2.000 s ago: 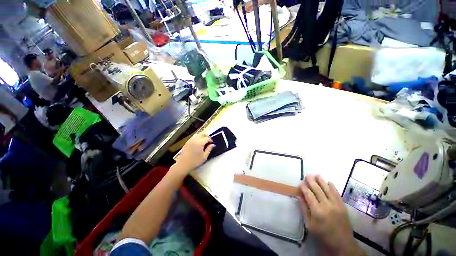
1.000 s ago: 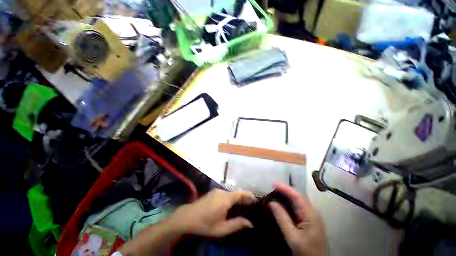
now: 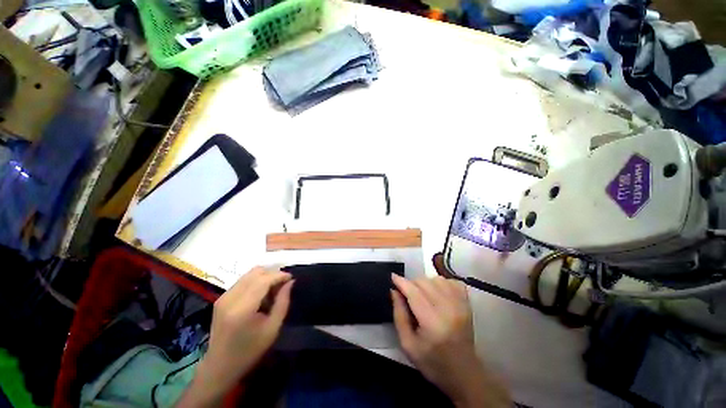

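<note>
A black fabric panel (image 3: 342, 295) lies flat over the near half of the clear sewing template (image 3: 342, 196), below its brown tape strip (image 3: 344, 239). My left hand (image 3: 253, 312) pinches the panel's left edge and my right hand (image 3: 435, 315) pinches its right edge. The far half of the template shows a dark-edged rectangular outline on the white table. The panel hides most of the near half.
The sewing machine head (image 3: 609, 203) stands at the right, with scissors (image 3: 560, 280) beneath it. Black pieces with a white face (image 3: 187, 195) lie at the left edge. A grey fabric stack (image 3: 320, 68) and green basket (image 3: 239, 40) are at the back. A red bin (image 3: 99, 299) is below left.
Both hands have moved from the table's near edge up onto the template, spreading the black panel over its near half. The view has shifted, with the machine head now larger.
</note>
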